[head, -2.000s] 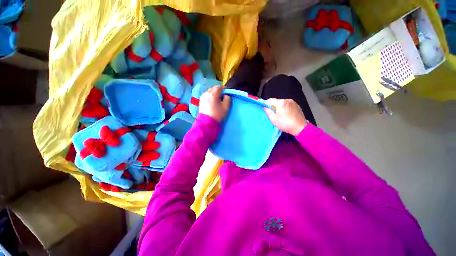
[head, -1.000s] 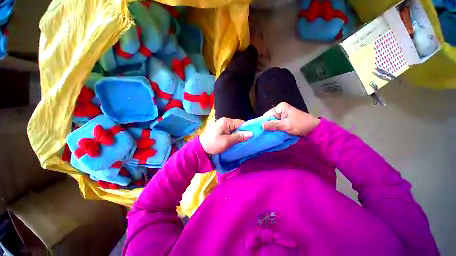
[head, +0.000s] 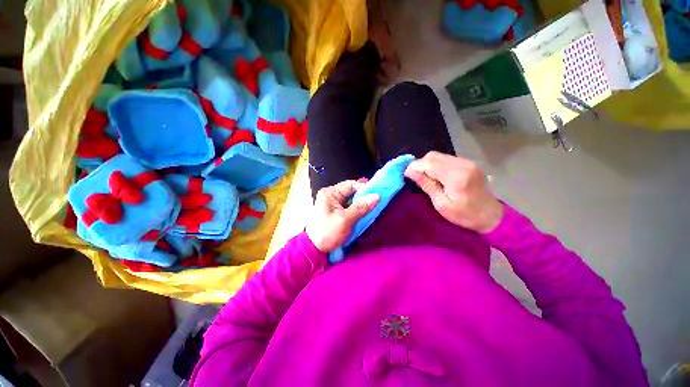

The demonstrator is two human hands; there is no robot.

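A light-blue plush piece (head: 382,193) is held over my lap, turned edge-on and folded narrow. My left hand (head: 337,214) pinches its lower left part between thumb and fingers. My right hand (head: 458,189) pinches its upper right end with the fingertips. No red shows on the piece. No needle can be made out at my fingertips.
A yellow sack (head: 49,151) full of blue pieces with red bows stands at left. At upper right, an open white-and-green carton (head: 495,94) carries a card with red dots (head: 586,72) and small dark scissors (head: 579,104). A cardboard box (head: 68,302) is at lower left.
The piece was spread out flat with its plain face showing; it is now folded and turned edge-on, lower over the lap. Both hands have shifted their pinch along its edge. The whole view has shifted.
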